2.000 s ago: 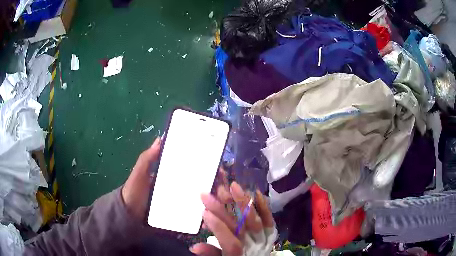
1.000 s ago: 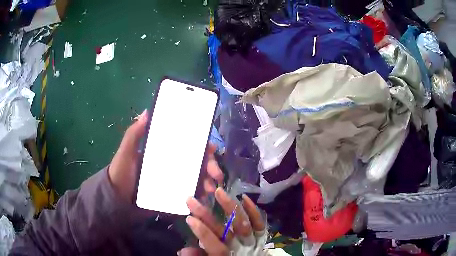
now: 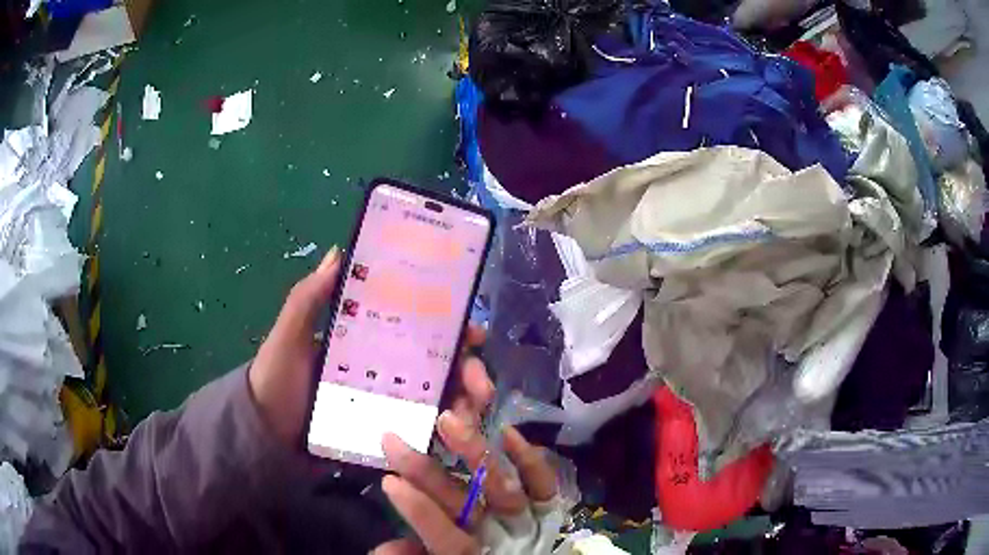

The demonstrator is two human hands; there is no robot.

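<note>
A smartphone (image 3: 403,314) with a dark edge and a lit pink and white screen is held upright, slightly tilted, above the floor. My left hand (image 3: 291,352) is shut around it, thumb on its left edge and fingertips at its right edge. My right hand (image 3: 488,488), in a white fingerless glove, is at the phone's lower right, a fingertip over the bottom of the screen. It holds a thin blue-purple marking pen (image 3: 472,497) between its fingers. The lower part of my right hand is cut off by the frame edge.
Green floor (image 3: 249,239) with white scraps and yellow-black tape lies behind. White cloth or paper (image 3: 38,271) is heaped at left. At right are a beige cloth (image 3: 748,260), blue cloth (image 3: 683,98), black bag (image 3: 542,54), red item (image 3: 694,477) and striped grey bundle (image 3: 900,477).
The phone screen has changed from blank white to pink above a white strip. The phone is a little right of where it was one second ago. My right hand has moved slightly left and down.
</note>
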